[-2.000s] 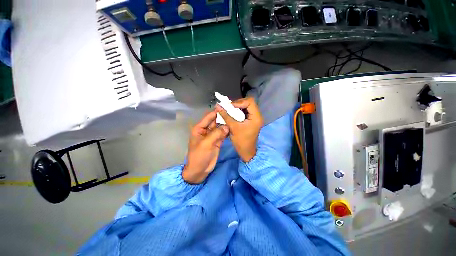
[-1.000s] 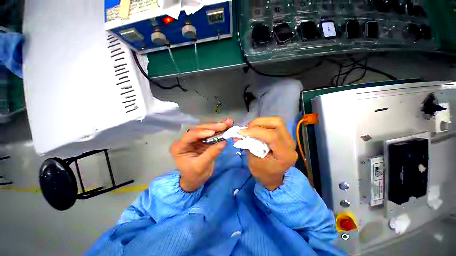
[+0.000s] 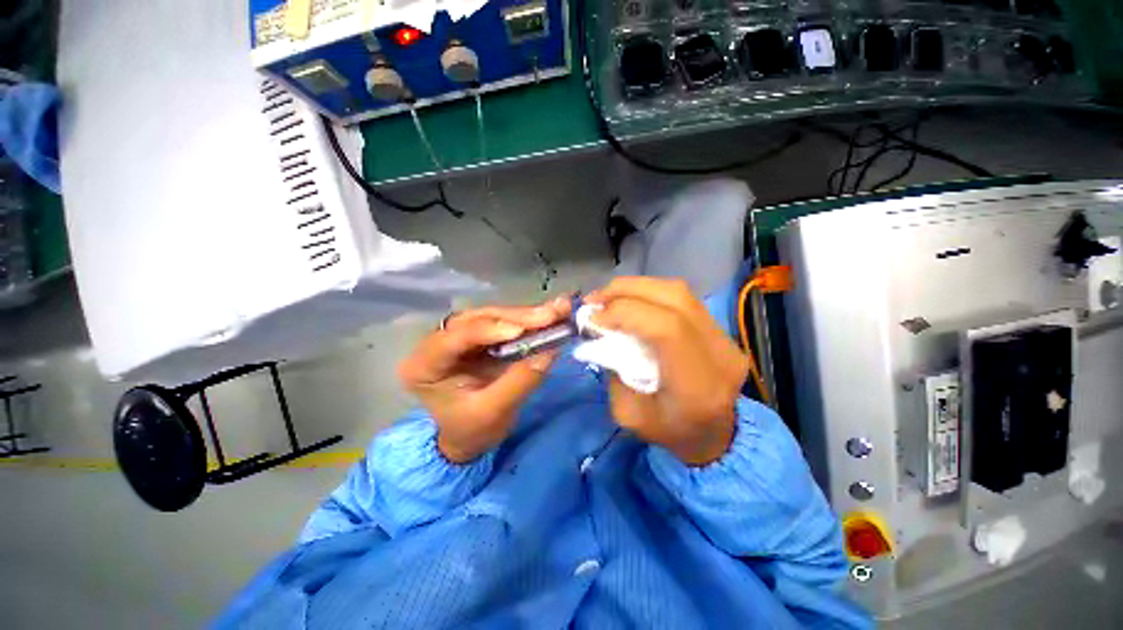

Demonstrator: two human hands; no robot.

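Observation:
My left hand holds a small thin dark unit with a shiny metal edge, a watch case by its look, edge-on between thumb and fingers above my lap. My right hand holds a crumpled white wipe, its upper end against the right end of the case. The fingers of both hands nearly meet there. The face of the case is mostly hidden by the fingers and the viewing angle.
A white-covered box with dark strips stands left. A blue control box and a tray of black units are at the top. A white machine with a black nest is at right. A black stool stands lower left.
Since two seconds ago, the case has come into view between the fingers and the hands are held lower and more level. Over the last second, the wipe has shifted onto the case's right end.

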